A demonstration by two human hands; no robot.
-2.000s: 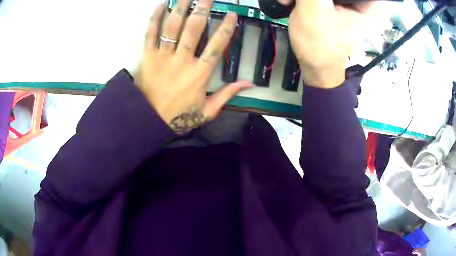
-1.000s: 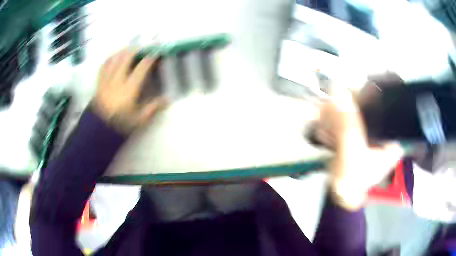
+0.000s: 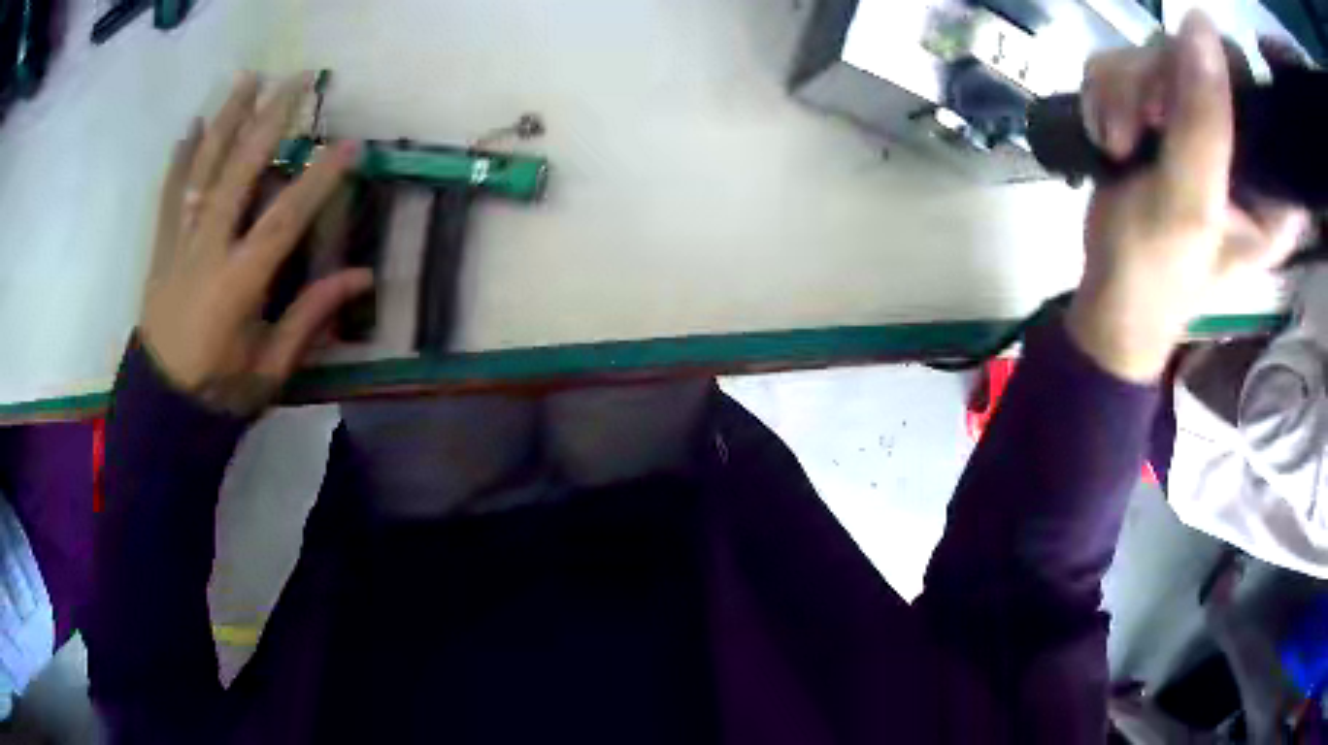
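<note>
A green circuit board strip [image 3: 459, 170] lies on the white bench with black plastic housings [image 3: 441, 269] standing off it toward the bench's front edge. My left hand [image 3: 240, 240] rests spread over the left part of the strip and its housings and hides some of them. Short wires with a small plug [image 3: 527, 127] stick out behind the strip's right end. My right hand [image 3: 1165, 160] is raised at the right, closed around the black electric screwdriver [image 3: 1274, 138], its nose pointing left. The bit's tip cannot be made out.
A grey-silver screw feeder box [image 3: 888, 66] stands at the back right, left of the screwdriver. More dark units [image 3: 139, 15] lie at the far left back. The bench's green front edge [image 3: 655, 354] runs across. Pale cloth [image 3: 1267, 422] and red stool parts show below right.
The view was blurred and has steadied. The left hand and strip now sit further left in view. The right hand has come up beside the feeder with the screwdriver.
</note>
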